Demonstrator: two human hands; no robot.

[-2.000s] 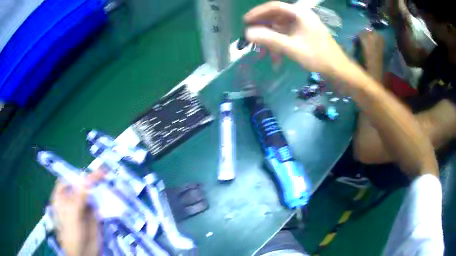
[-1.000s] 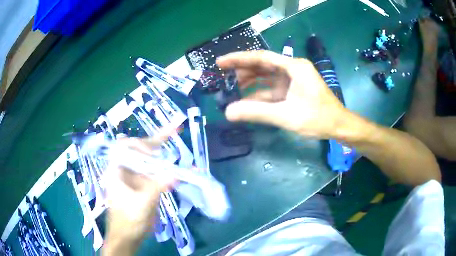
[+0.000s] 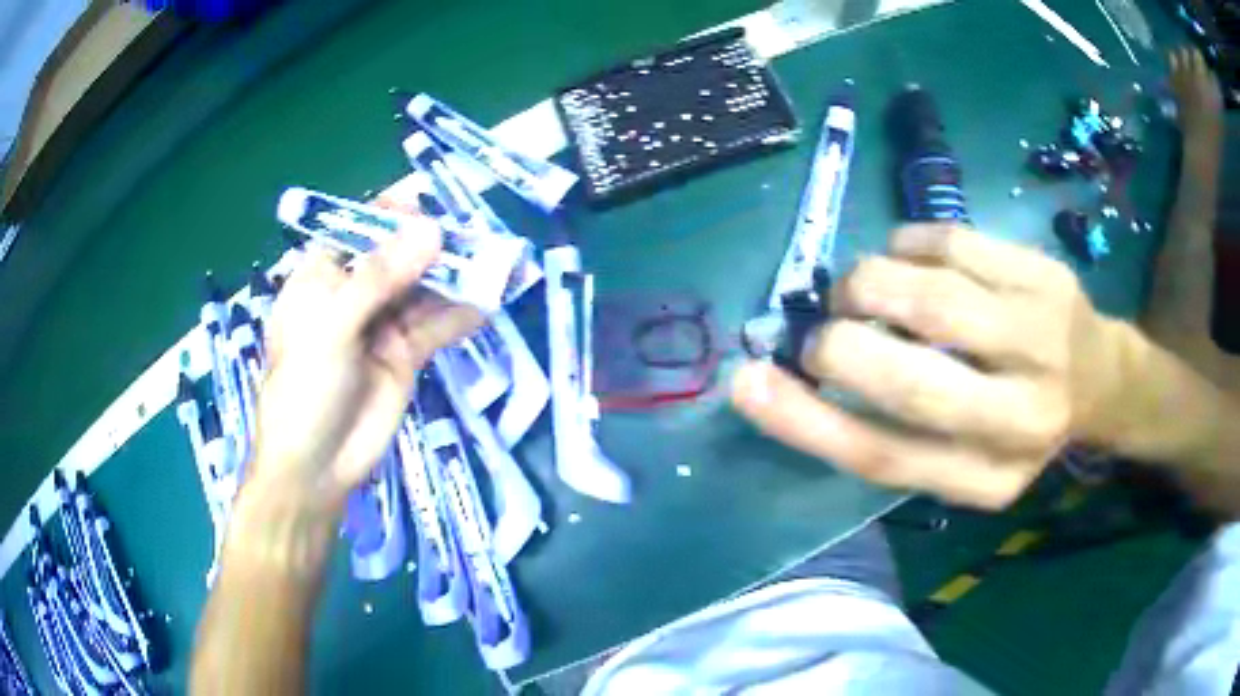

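My left hand (image 3: 356, 347) holds a white-lavender device housing (image 3: 394, 242) with an open, detailed side, above the pile at left. My right hand (image 3: 938, 360) grips a small black-and-silver part (image 3: 796, 326) between thumb and fingers; a red wire (image 3: 660, 400) trails from it to the left. A single device body (image 3: 817, 204) lies behind the right hand, its lower end near the held part. The electric screwdriver (image 3: 932, 161) lies behind the right hand, its lower part hidden.
Many housings (image 3: 575, 367) lie at left, more at the lower left (image 3: 89, 571). A black screw tray (image 3: 677, 114) sits by the white edge strip (image 3: 123, 408). A dark pad (image 3: 639, 347) lies in the middle. Motor parts (image 3: 1088, 157) and another person's arm (image 3: 1191, 204) are at right.
My right hand has moved right and down, and a black part with a red wire now shows in its fingers. My left hand's housing has swung up and left. The view has shifted slightly.
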